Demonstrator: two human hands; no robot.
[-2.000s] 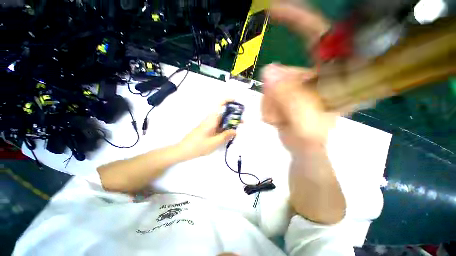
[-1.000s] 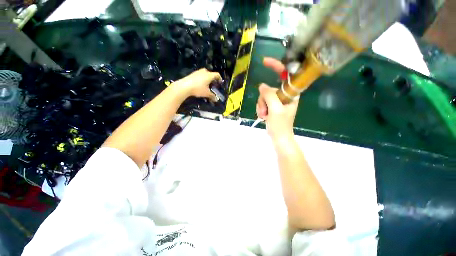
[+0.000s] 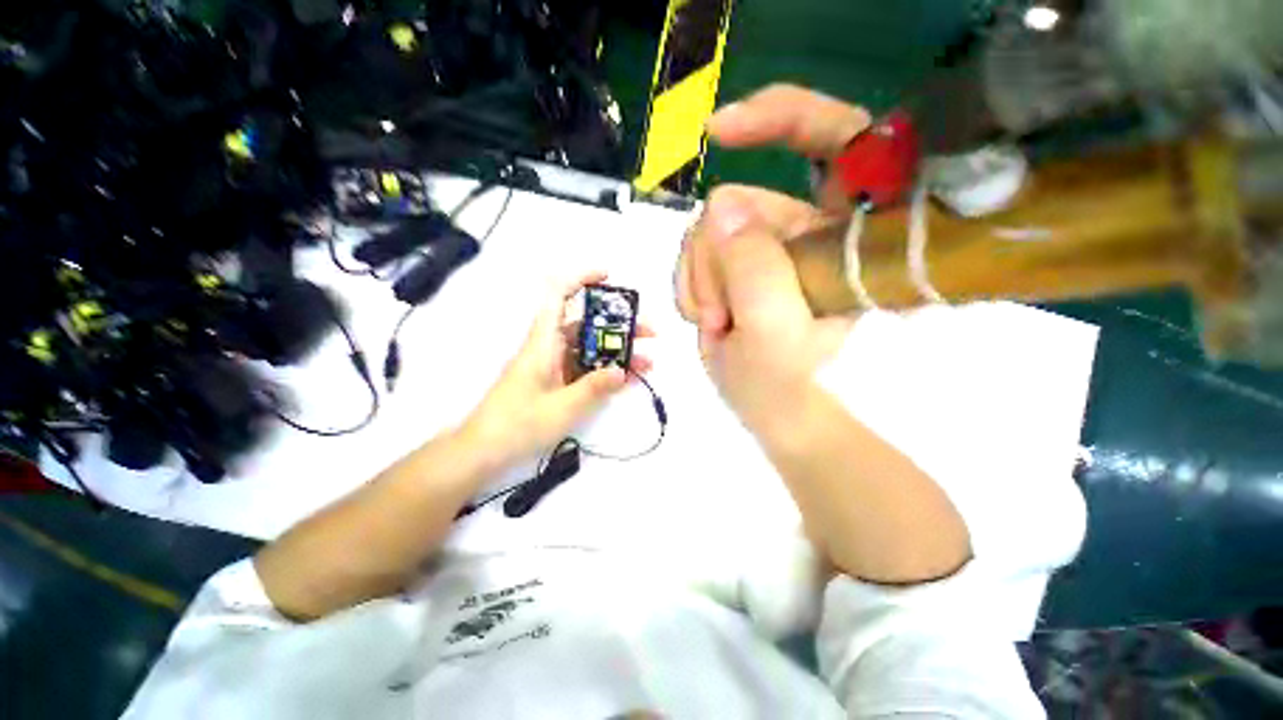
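My left hand (image 3: 542,383) holds a small black adapter (image 3: 608,332) with its circuit board facing up, a yellow block and blue parts showing. Its thin black cord (image 3: 542,483) hangs down to a bundled coil over the white sheet. My right hand (image 3: 753,281) grips the amber-brown glue gun (image 3: 1069,232), which has pale bands and a red trigger (image 3: 878,161). My right index finger is stretched out near the red piece. The gun's nozzle tip is not visible past the fist.
A dark pile of adapters and cords (image 3: 127,267) lies at the left. Another adapter with cable (image 3: 439,265) lies on the white sheet (image 3: 985,436) beside the pile. Yellow-black hazard tape (image 3: 681,120) runs beyond the sheet.
My left hand has moved from the pile back over the sheet and now shows an adapter board facing up. My right hand and the gun have come back nearer, the gun now more level.
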